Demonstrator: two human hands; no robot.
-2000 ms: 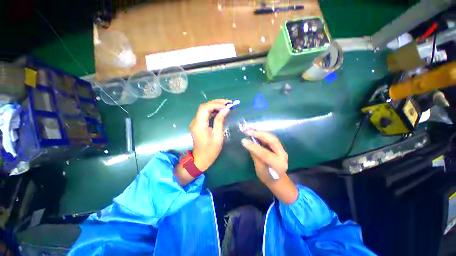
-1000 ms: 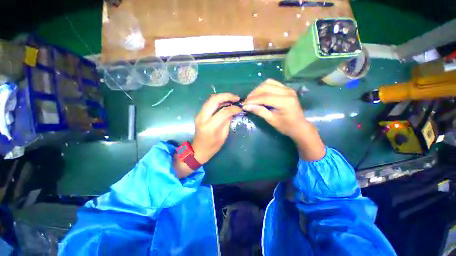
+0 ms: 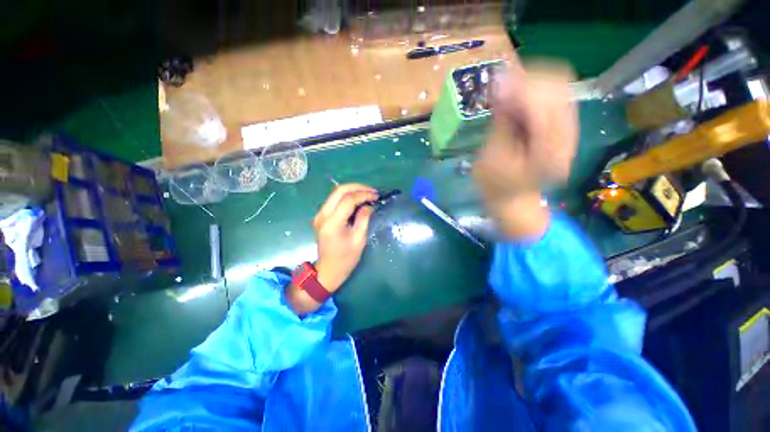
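My left hand point(image 3: 341, 232), with a red watch on the wrist, pinches a small dark part point(image 3: 386, 198) above the green mat point(image 3: 295, 224). I cannot tell exactly what the part is. My right hand point(image 3: 530, 135) is raised beside the green parts bin point(image 3: 445, 118), blurred by motion, and covers the bin's right side. Whether it holds anything does not show. A slim white-blue stick point(image 3: 452, 223) lies on the mat between the hands, its upper end near a flat blue pick point(image 3: 422, 188).
Three clear cups point(image 3: 246, 173) stand at the back left. A blue drawer cabinet point(image 3: 110, 211) is at the left, with a grey strip point(image 3: 215, 251) beside it. At the right are a yellow-orange screwdriver point(image 3: 692, 145) and its yellow-black box point(image 3: 629, 210). A black marker point(image 3: 446, 49) lies on the brown board.
My right hand has left my left fingertips and moved right and up to the bin. The white-blue stick, earlier in my right hand, now lies on the mat. My left hand still holds the dark part.
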